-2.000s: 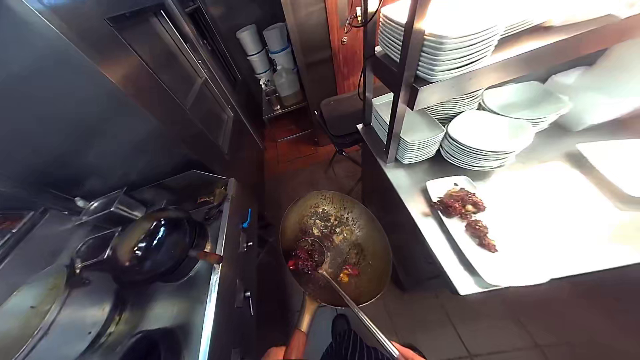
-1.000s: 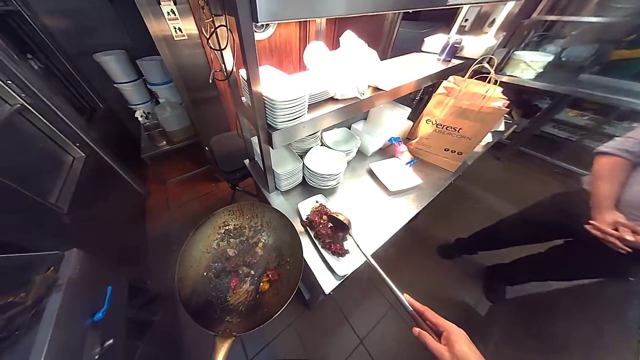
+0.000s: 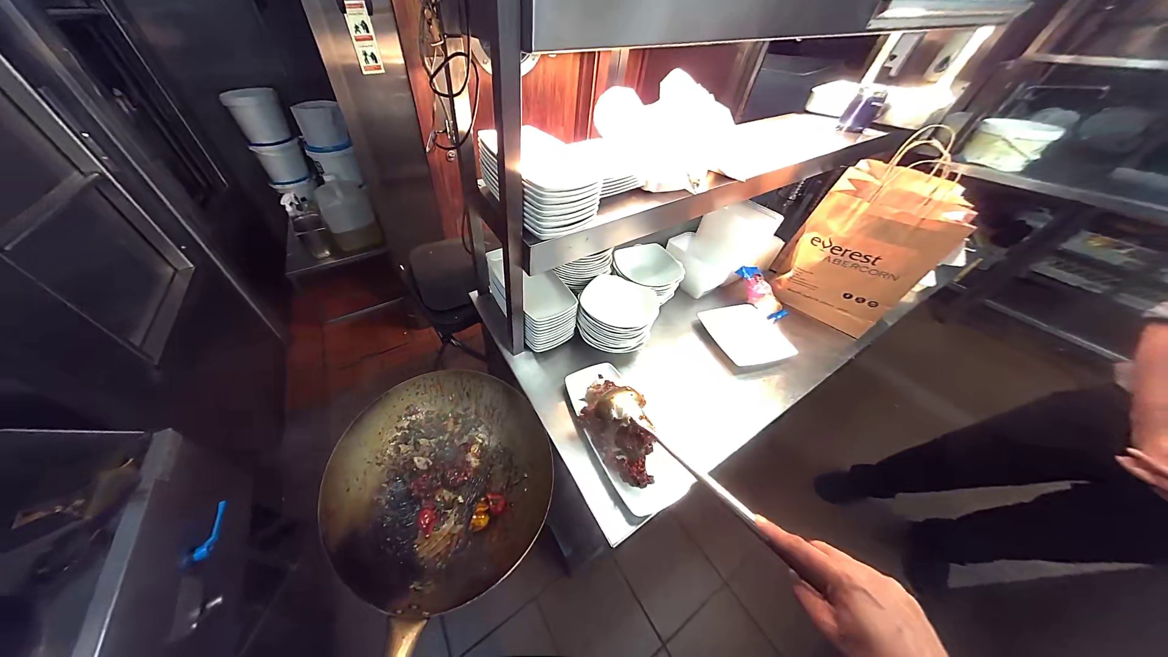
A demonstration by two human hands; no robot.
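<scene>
My right hand [image 3: 849,584] is closed around the handle of a metal ladle [image 3: 703,479], whose bowl rests on dark, saucy food [image 3: 630,456] on a long white plate [image 3: 577,388]. That plate lies at the near left corner of the steel counter. A wok [image 3: 365,447] with browned residue, red pieces and a yellow piece is to the left of the counter. Its handle [image 3: 404,636] runs out of the bottom edge, and my left hand is out of view.
White dishes [image 3: 620,315] stand stacked on the steel counter [image 3: 766,392], beside a square plate [image 3: 746,335] and a paper bag [image 3: 867,246]. More plates [image 3: 557,196] fill the shelf above. A person [image 3: 1031,456] stands at right. The stove edge [image 3: 137,511] is at left.
Since two seconds ago the ladle has moved from the wok to the long plate, which holds more food. Over the last second its bowl has shifted on the food. The view has swung right.
</scene>
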